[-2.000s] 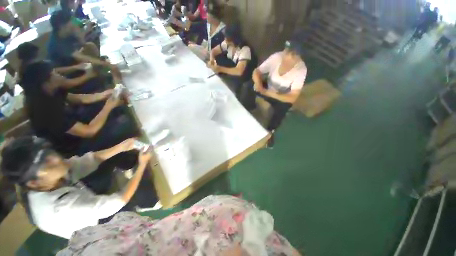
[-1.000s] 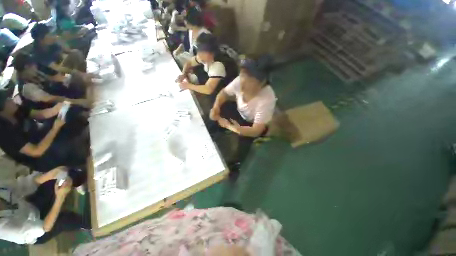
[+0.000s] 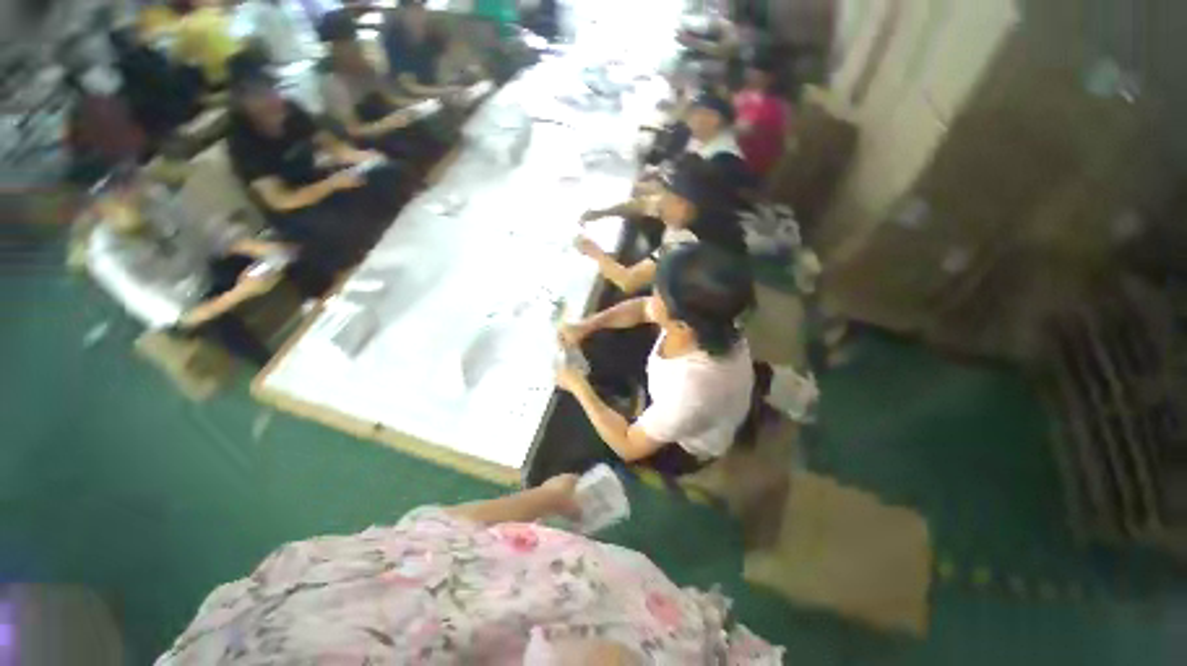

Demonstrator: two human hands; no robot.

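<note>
My left hand [image 3: 560,494] reaches out beyond the floral garment and is closed on a small bundle of thin white pieces [image 3: 601,500]. The bundle is over the green floor, close to the near right corner of the long white-covered table [image 3: 430,377]. It is blurred, so I cannot tell how many pieces it has. My right hand cannot be made out. A skin-coloured patch shows at the bottom edge, but I cannot tell what part it is.
Seated workers line both sides of the table; the nearest on the right wears a pale top [image 3: 703,397]. White pieces lie scattered on the table. A flattened cardboard sheet [image 3: 846,553] lies on the floor at right. Large brown cartons [image 3: 963,195] and pallet slats [image 3: 1119,416] stand beyond.
The view has turned right and moved back from the table, which now slants up to the right. My left hand with the white bundle has come into clear view.
</note>
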